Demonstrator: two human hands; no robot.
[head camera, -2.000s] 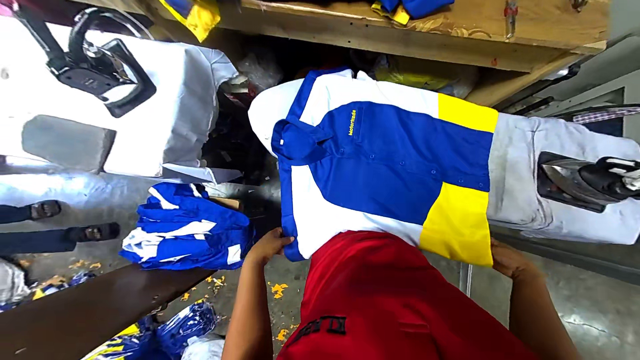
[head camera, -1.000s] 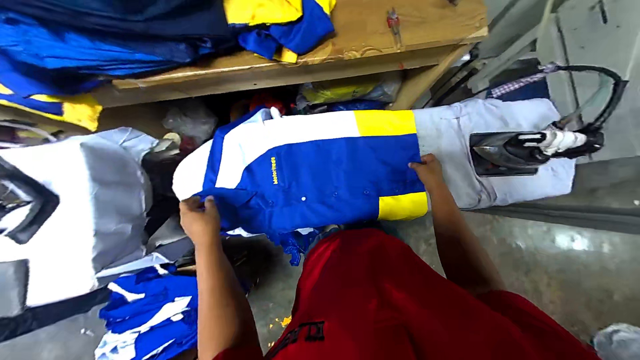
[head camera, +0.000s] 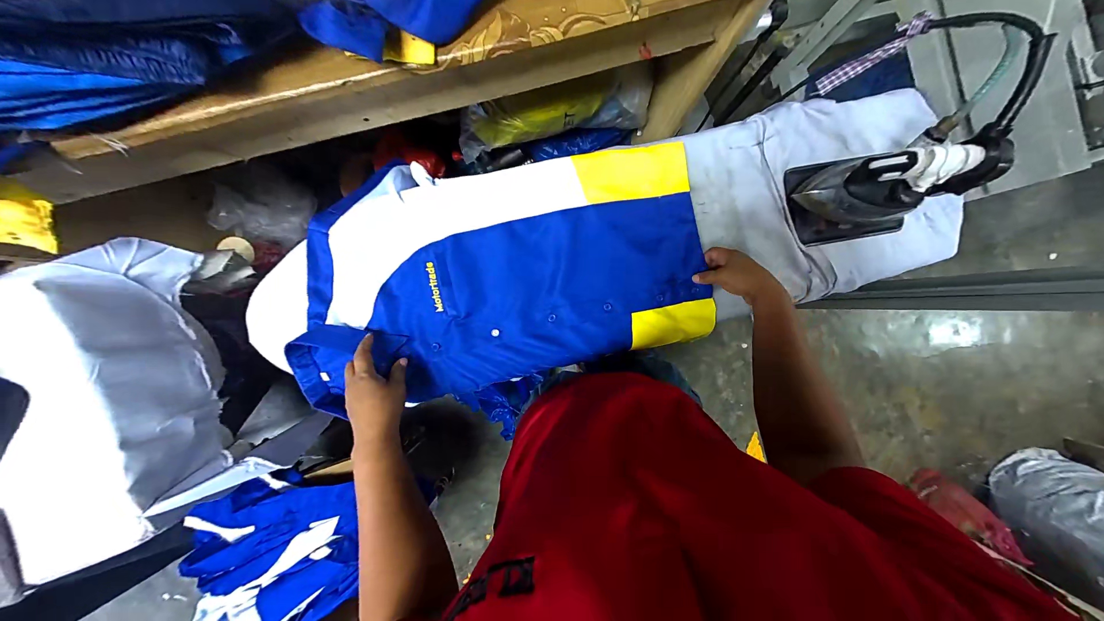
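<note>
A blue, white and yellow collared shirt (head camera: 535, 267) lies spread over a padded ironing board (head camera: 742, 198), its collar end at the left. My left hand (head camera: 376, 388) grips the shirt beside the collar, thumb and forefinger on the blue cloth. At the hem, on the blue part just above the lower yellow panel, rests my right hand (head camera: 737, 274); its fingertips touch the edge, and whether they pinch it I cannot tell. An iron (head camera: 854, 191) with a hose sits on a dark rest plate at the board's right end.
A wooden table (head camera: 552, 47) with blue and yellow garments stands behind the board, bagged items beneath it. Another padded white board (head camera: 95, 388) is at the left. Blue and white garments (head camera: 276, 543) are piled low at the left. A grey plastic bag (head camera: 1052, 509) lies at the lower right.
The shirt has shifted around the board: its blue button front now lies nearer my body, with less of the lower yellow panel showing. My left hand has moved from the shirt's lower corner to the collar.
</note>
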